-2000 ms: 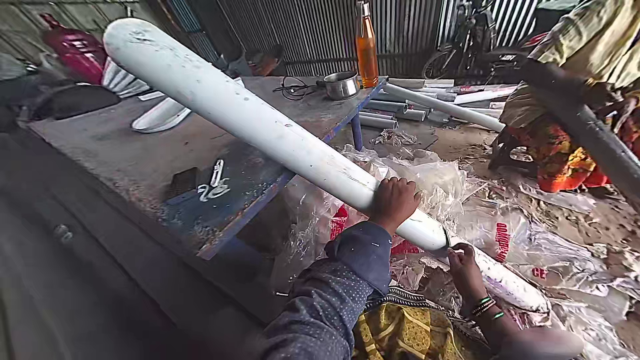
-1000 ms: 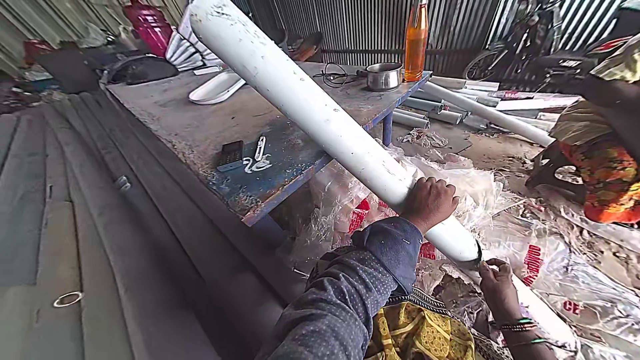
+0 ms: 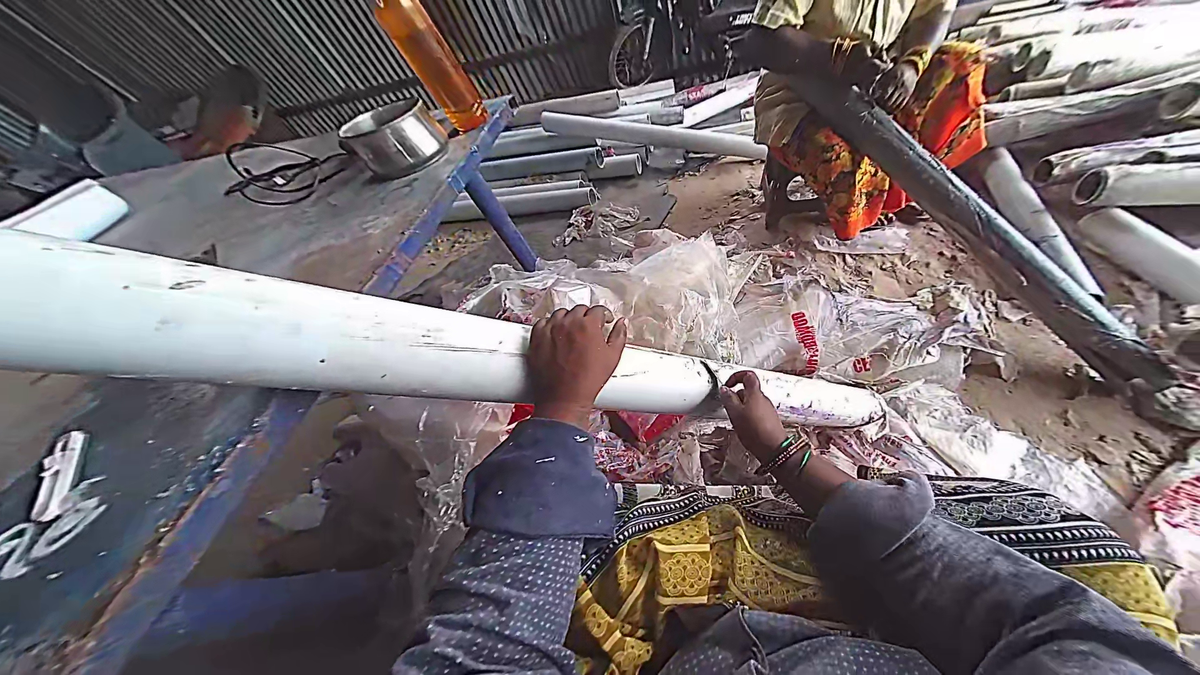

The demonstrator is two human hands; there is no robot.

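A long white cylindrical pipe or roll runs from the left edge across the blue-edged table to beyond my lap. My left hand grips it from above, right of the table's edge. Farther right, my right hand pinches at a dark band or slit around the pipe, thumb and fingertips together; what lies between the fingers is too small to tell. The pipe's right end rests near crumpled clear plastic sheeting with red print. A patterned yellow and black cloth covers my lap.
The table holds a steel pot, an orange bottle, a black cable and a white tool. Opposite, a person holds a dark pipe. White pipes lie stacked at right and behind.
The view has swung right and nearer the pipe. Both hands stay on the pipe, my left hand gripping and my right hand at the dark band. The pipe now lies more level across the view.
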